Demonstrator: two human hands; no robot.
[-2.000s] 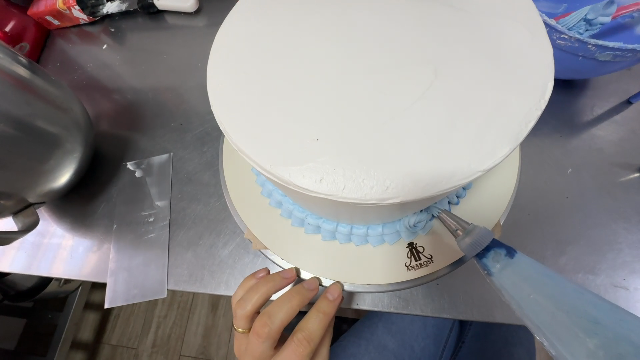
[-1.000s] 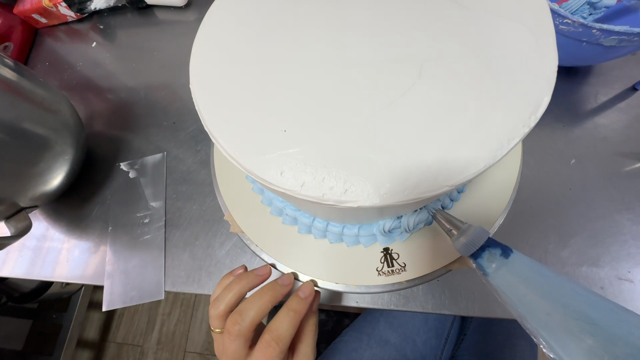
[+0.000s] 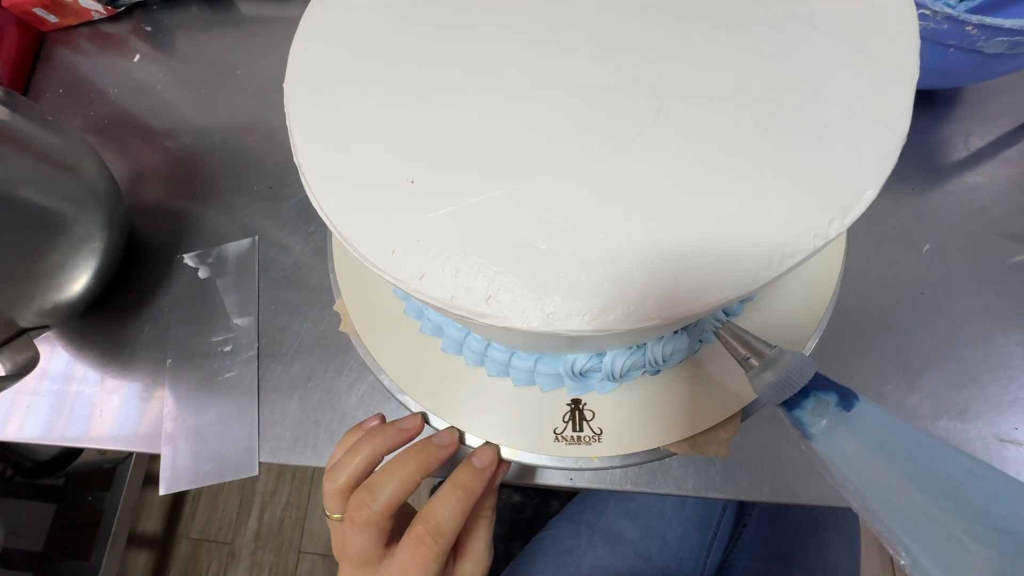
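A tall round cake [image 3: 592,160] with white frosting stands on a cream cake board [image 3: 480,416] bearing a printed logo, set on a metal turntable [image 3: 384,376]. Around its base runs a light-blue piped border [image 3: 512,364], with swirled rope-like shells at the front right. The metal tip [image 3: 744,344] of a piping bag [image 3: 904,472] filled with blue frosting touches the border at the right. The hand on that bag is out of view. My left hand [image 3: 416,496], a ring on one finger, rests its fingertips on the turntable's front rim.
On the steel table [image 3: 928,320], a clear plastic sheet [image 3: 212,368] smeared with white overhangs the front edge at the left. Beyond it stands a metal bowl [image 3: 48,208]. A blue bowl [image 3: 968,48] with blue frosting is at the far right, and a red package [image 3: 64,12] at the far left.
The turntable and board have turned, shifting the logo to the left. More swirled shells lie on the border, and my left hand has moved left with the rim.
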